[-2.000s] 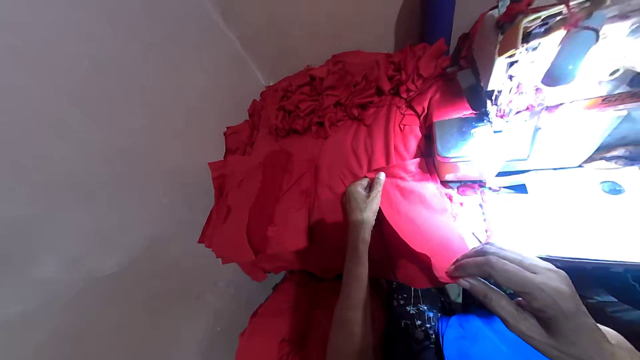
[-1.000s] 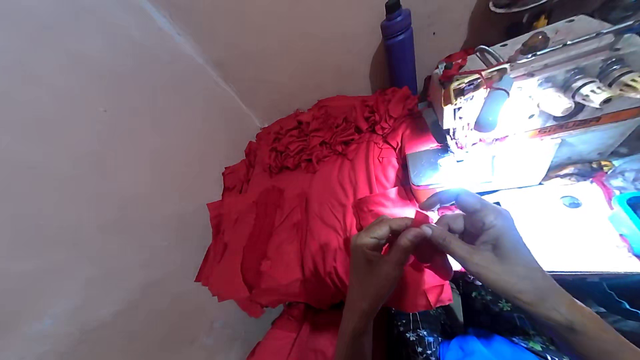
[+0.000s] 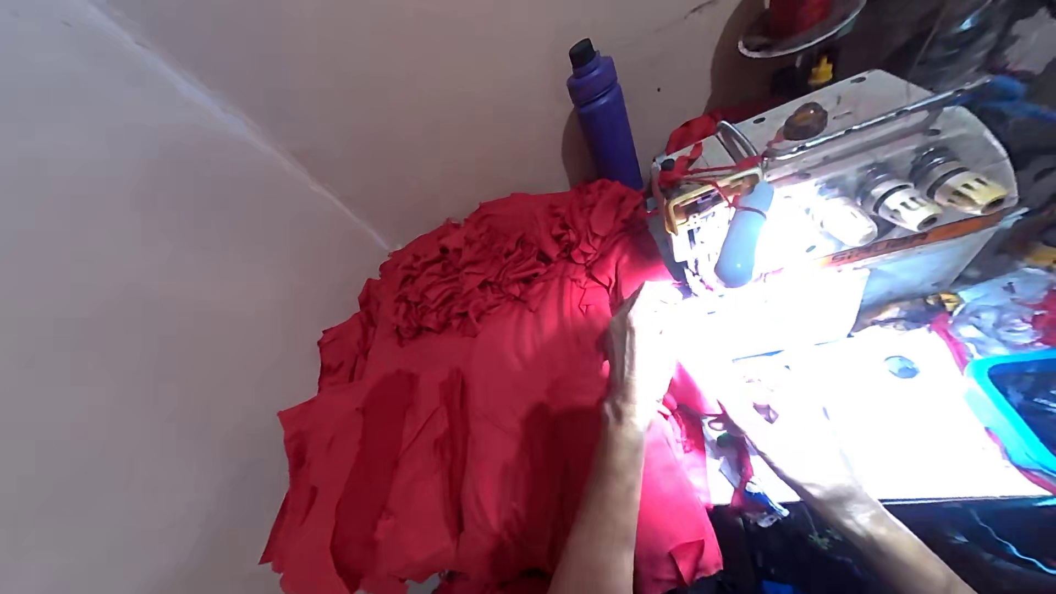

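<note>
A large pile of red fabric (image 3: 511,355) lies left of a white industrial sewing machine (image 3: 891,148), its upper part gathered into ruffles. My left hand (image 3: 643,346) is at the pile's right edge, close beside the machine's lit needle area, with red cloth under and beside it. My right hand (image 3: 759,396) reaches in from the lower right over the white machine bed (image 3: 899,412), near the same cloth. Strong glare washes out both hands' fingers, so their hold on the cloth cannot be made out.
A purple bottle (image 3: 609,124) stands behind the pile against the wall. A blue-rimmed container (image 3: 982,404) sits at the right edge of the machine bed. A thread stand with a red spool (image 3: 799,15) is at the top. Scissor-like handles (image 3: 716,422) show near the bed's left edge.
Both hands, which were together at a small piece of red cloth in front of the machine, have moved up to the needle area. The view has shifted.
</note>
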